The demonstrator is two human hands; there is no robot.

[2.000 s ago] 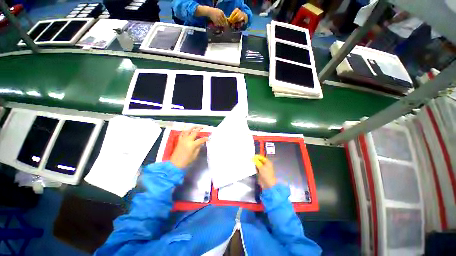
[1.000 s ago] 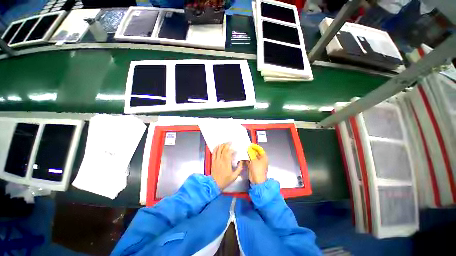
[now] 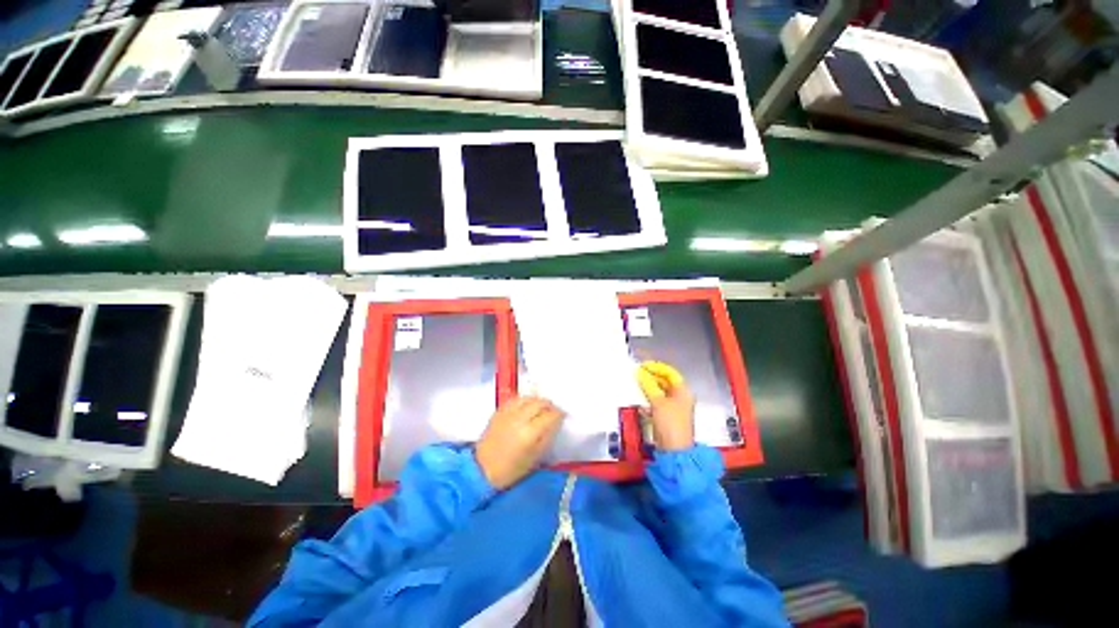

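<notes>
A red foam tray (image 3: 504,356) lies on a white tray in front of me. Bare grey tablets lie in its left slot (image 3: 438,386) and right slot (image 3: 679,356). A white sleeve (image 3: 571,344) covers most of the middle slot; the tablet's lower end (image 3: 601,447) shows below it. My left hand (image 3: 520,438) rests at the sleeve's lower left edge; whether its fingers pinch the edge is hidden. My right hand (image 3: 669,407), with yellow finger cots, is over the right slot's left side, just off the sleeve's right edge, and appears to hold nothing.
A white sleeve stack (image 3: 260,368) lies left of the tray. Beyond, a three-slot white tray of black tablets (image 3: 452,202) sits on the green conveyor (image 3: 221,184). A white tray (image 3: 176,368) stands far left. Stacked trays (image 3: 914,417) stand at right, below a grey metal post (image 3: 945,215).
The sleeve, earlier raised and slanted, now lies straight over the middle slot. My left hand moved down and left, my right hand slightly right. The tray on the conveyor shifted right in view.
</notes>
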